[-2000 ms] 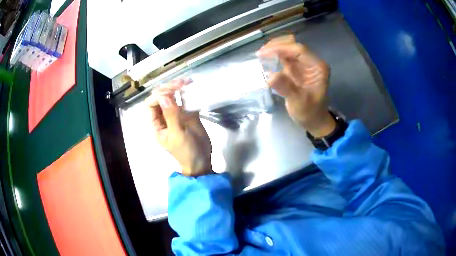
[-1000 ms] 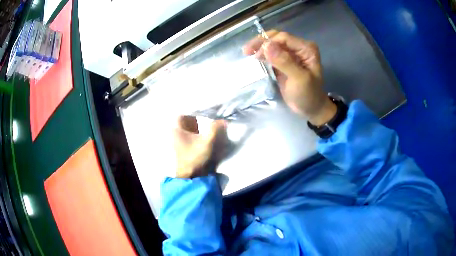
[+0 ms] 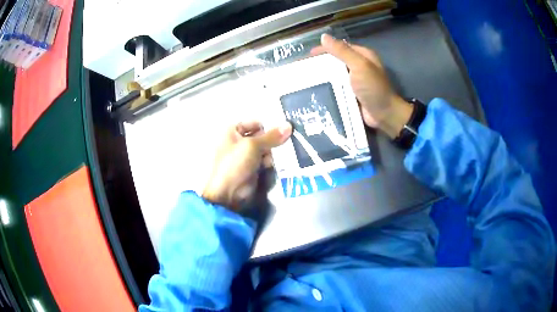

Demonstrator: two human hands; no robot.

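Note:
A white retail box (image 3: 314, 125) with a black square on its face and a blue edge is tilted up over the steel plate (image 3: 177, 158), inside clear film. Loose film (image 3: 269, 58) sticks out past its top edge toward the sealing bar. My right hand (image 3: 372, 85) holds the box by its upper right side, fingers partly behind it. My left hand (image 3: 244, 158) is at the box's left edge, thumb on its face, fingers curled; the plate is washed out by glare there.
The long sealing bar (image 3: 244, 46) and white machine housing (image 3: 110, 30) lie behind the plate. On the green belt (image 3: 49, 155) at the left are an orange-red mat (image 3: 79, 244) and a farther red mat (image 3: 46, 91) with a stack of wrapped boxes (image 3: 30, 30).
The box has turned up so its black-square face and blue edge show. My left hand has moved up to its left edge. The camera view has shifted slightly.

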